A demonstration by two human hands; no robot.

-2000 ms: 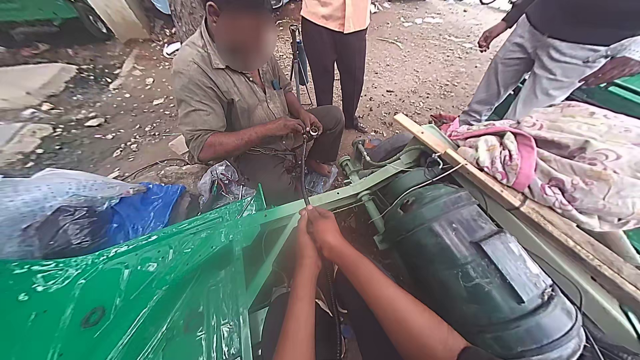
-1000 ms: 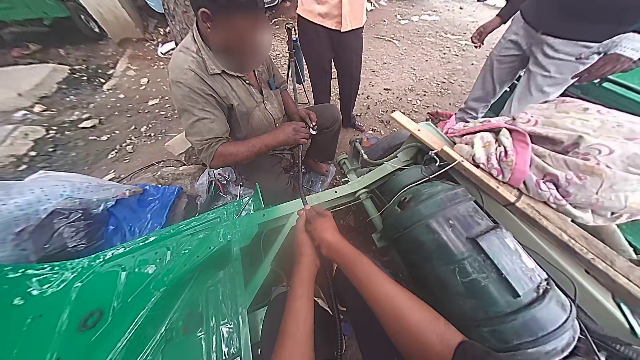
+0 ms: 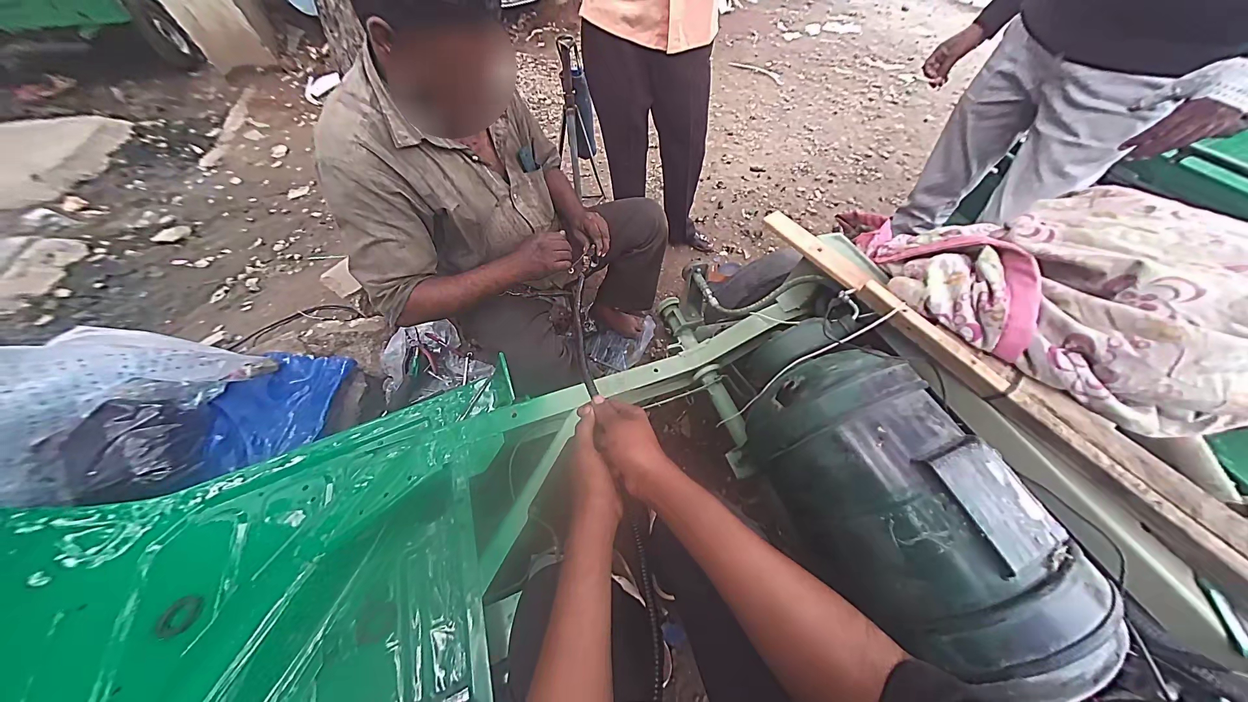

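My left hand (image 3: 593, 473) and my right hand (image 3: 627, 444) are side by side, both closed around a black cable (image 3: 582, 341) just at the light green metal frame rail (image 3: 648, 375). Past my hands the cable rises to the fingers of a seated person across the rail, who holds its upper end near a small part too small to tell. Below my hands a ribbed dark length (image 3: 643, 585) hangs down between my forearms. Right of my hands lies a large dark green cylindrical tank (image 3: 877, 487) within the frame.
Clear plastic film covers a green panel (image 3: 244, 585) at the left. Plastic bags (image 3: 273, 405) lie beyond it. A wooden plank (image 3: 975, 366) runs along the right, beside a patterned pink blanket (image 3: 1102, 292). Two more people stand behind, with a thin metal stand (image 3: 570, 107) near one.
The seated person's hands have shifted on the upper part of the cable, and the head has tilted. My hands keep their hold at the rail.
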